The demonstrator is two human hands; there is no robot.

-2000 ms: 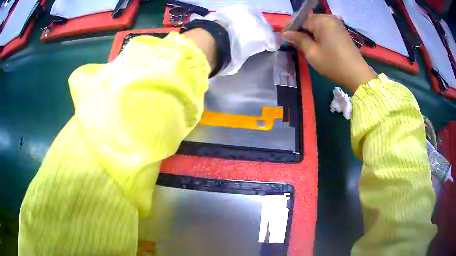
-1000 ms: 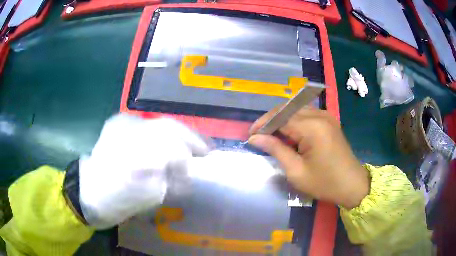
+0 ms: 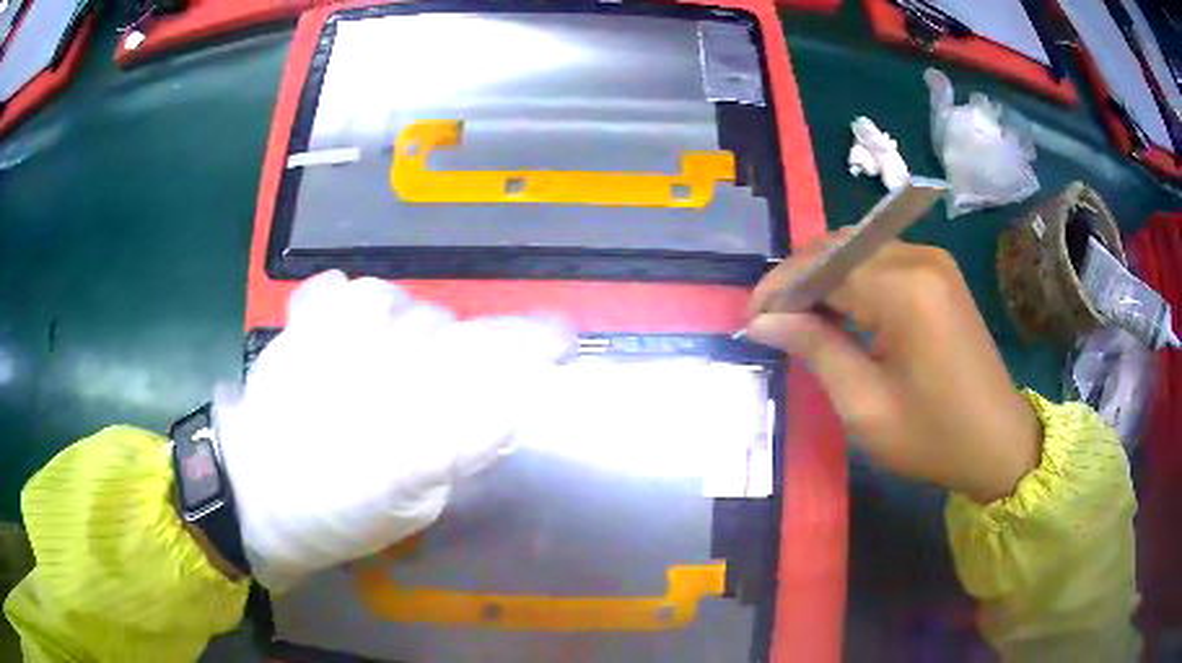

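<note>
My bare right hand point(image 3: 894, 350) holds a thin silver metal tool point(image 3: 849, 259) like a pen, its tip at the top right edge of the near display panel point(image 3: 609, 499). My gloved left hand point(image 3: 389, 415) lies over the upper left of that panel, fingers towards its black top border; whether it holds anything is hidden by the glove. An orange flex cable point(image 3: 557, 606) shows on the near panel. The far display panel point(image 3: 544, 130) lies above it with its own orange flex cable. Both are on a red foam tray point(image 3: 817, 518).
White scraps point(image 3: 878, 150), a crumpled clear plastic bag point(image 3: 983, 149) and a brown tape roll point(image 3: 1037, 266) with a tube inside stand right of the tray on the green mat point(image 3: 130, 259). Clamped panels on red boards point(image 3: 992, 45) lie behind, and red trays are at the right edge.
Both hands came from the far panel to the near panel's top border. In the last second the right hand and tool moved right along it to the corner. The view shifted slightly.
</note>
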